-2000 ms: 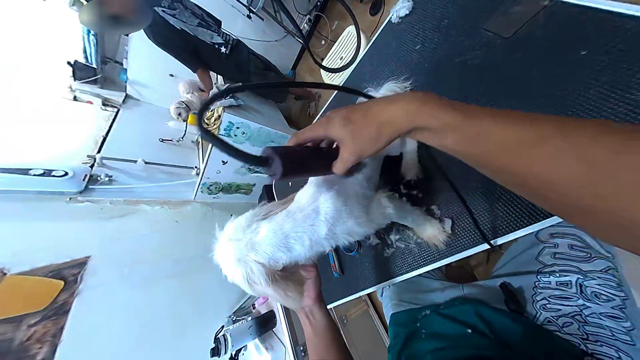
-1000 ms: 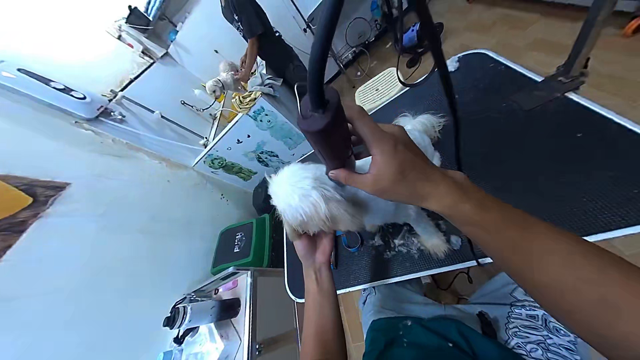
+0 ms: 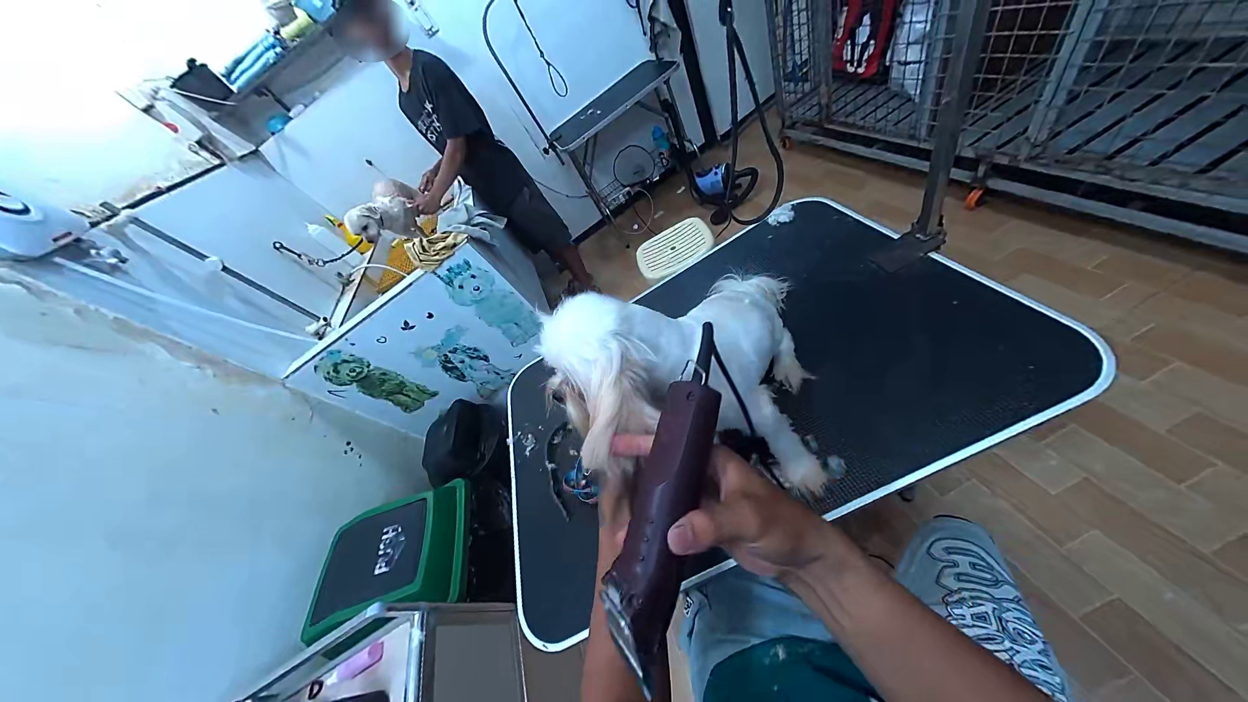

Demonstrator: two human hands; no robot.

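Observation:
My right hand [image 3: 756, 517] grips a dark maroon corded pet clipper [image 3: 668, 487], its metal blade pointing down toward me and its cord rising at the far end. Behind the clipper, my left hand [image 3: 616, 487] is at the lower head of a white dog [image 3: 673, 341], mostly hidden; its fingers cannot be made out well. The dog stands on a black grooming table [image 3: 936, 331] with a pale rim, its head to the left, its body and legs clipped short. Beside its head, a pair of blue-handled scissors [image 3: 581, 481] and a dark curved strap lie on the table.
Loose hair lies near the dog's paws. A metal post [image 3: 941, 146] is clamped to the far table edge. A green-rimmed bin [image 3: 390, 556] stands at lower left. Beyond, a person [image 3: 468, 146] handles another white dog [image 3: 385, 210] by a tub; a plastic stool [image 3: 676, 249] and wire cages [image 3: 1024, 107] stand farther back.
The clipper has come away from the dog's back and neck toward me and turned so its blade points down. The view has shifted, showing more of the room.

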